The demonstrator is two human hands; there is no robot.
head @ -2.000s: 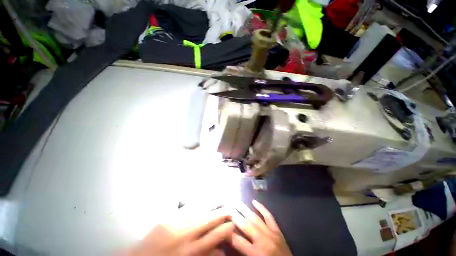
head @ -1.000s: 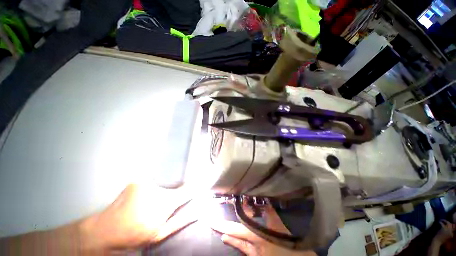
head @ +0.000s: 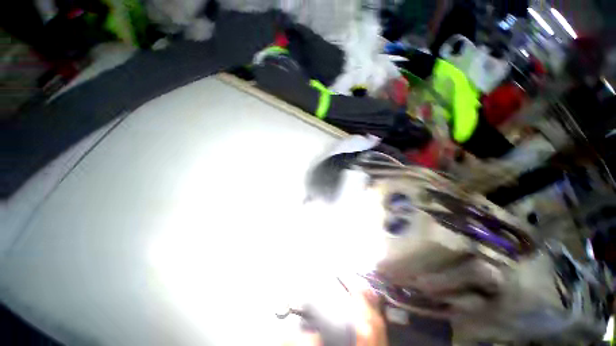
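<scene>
The cream sewing machine head [head: 439, 250] is at the right centre, blurred. Purple-marked thread snips [head: 490, 230] lie on top of it. The machine lamp glare washes out the needle area and much of the white table [head: 135, 203]. A hand [head: 370, 324], seemingly my right, shows blurred at the bottom edge beside the needle area; its fingers are partly lost in glare, so its grip cannot be told. A dark garment panel [head: 422, 331] lies beside it under the head. My left hand cannot be made out.
A long dark strip [head: 155, 74] lies along the table's far left edge. A dark bundle [head: 365, 111] with a neon green tie is behind the table. White, red and neon cloth and bags are piled beyond. A thin bent dark piece [head: 289, 313] lies left of the hand.
The view has swung and blurred, so the machine head sits farther right and the glare is wider. My left hand, seen at lower left before, is no longer distinguishable.
</scene>
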